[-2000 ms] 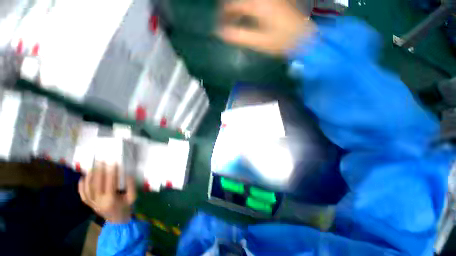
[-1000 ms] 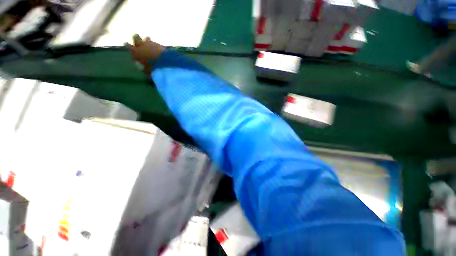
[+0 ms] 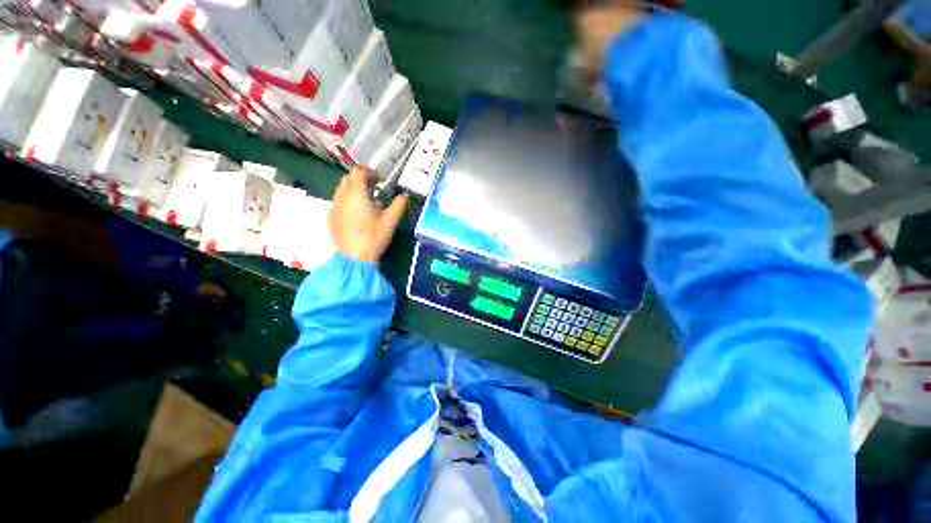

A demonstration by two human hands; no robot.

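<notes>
The digital scale [image 3: 475,292] stands in front of me with green numbers lit; its shiny pan [image 3: 521,194] has no box on it. A small white box [image 3: 425,159] lies between the pan's left edge and the stacked boxes [image 3: 347,92]. My left hand [image 3: 363,217] is at the near end of that stack, thumb spread and fingertips against or beside the lowest boxes; no box shows in its grip. My right hand [image 3: 604,31] is blurred beyond the pan at the top edge, its fingers partly hidden; I cannot tell whether it holds something.
A lower row of white boxes [image 3: 133,138] runs along the left bench edge. Loose boxes [image 3: 903,327] lie in a heap at the right, by a grey bar [image 3: 878,204]. Brown cardboard [image 3: 179,449] is below the bench at lower left. Part of another person shows at the top right.
The view has swung back to the scale. The box seen on the pan two seconds ago is gone. My left hand has moved right from the lower row to the stack's end.
</notes>
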